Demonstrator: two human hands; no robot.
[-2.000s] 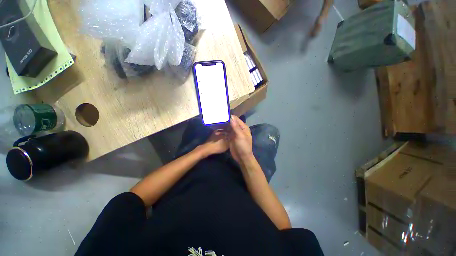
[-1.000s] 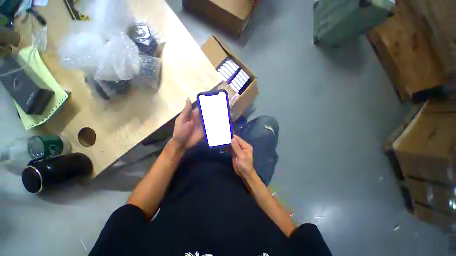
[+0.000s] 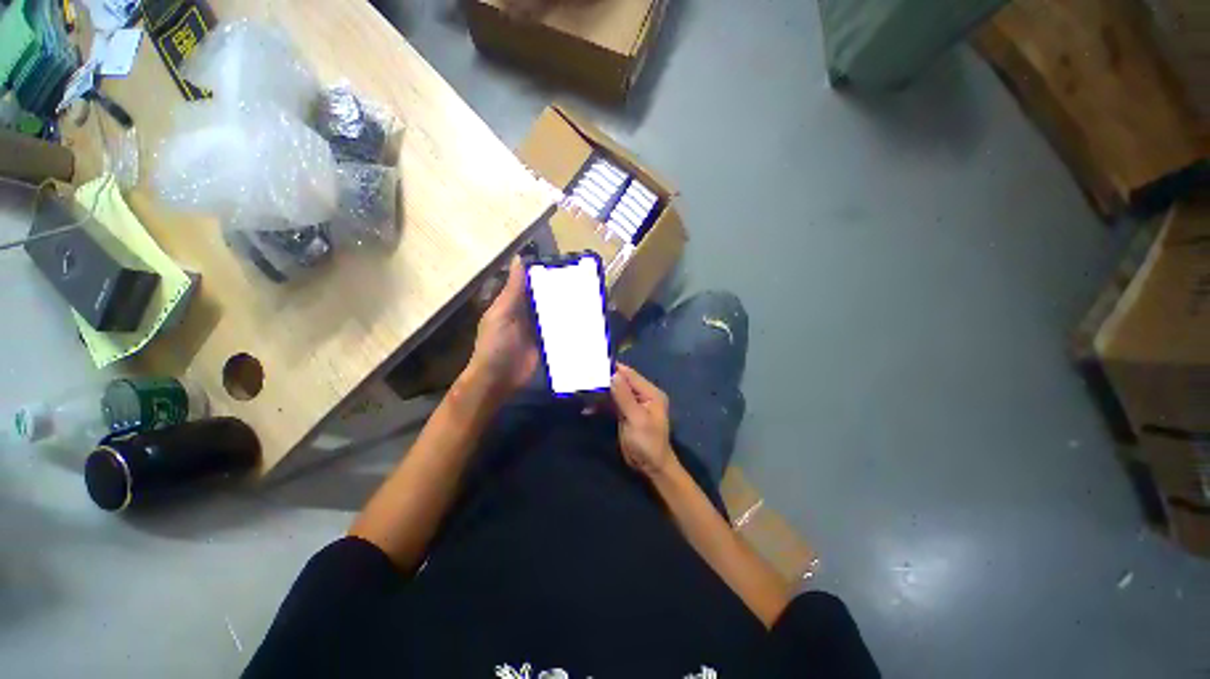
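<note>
A smartphone with a dark rim and a bright white screen is held upright above my lap, in the middle of the view. My left hand is at the phone's left edge, with its fingers partly hidden behind the phone. My right hand grips the lower right corner of the phone between thumb and fingers. The screen is too bright to show any content.
The wooden desk at left bears bubble-wrapped items, a dark box, a water bottle and a black flask. An open carton stands beside the desk. More cartons and a green parcel are at right.
Since the first frame my left hand has moved from below the phone to its left side. The phone has moved lower in the view. The view has shifted, showing more of the desk and open carton.
</note>
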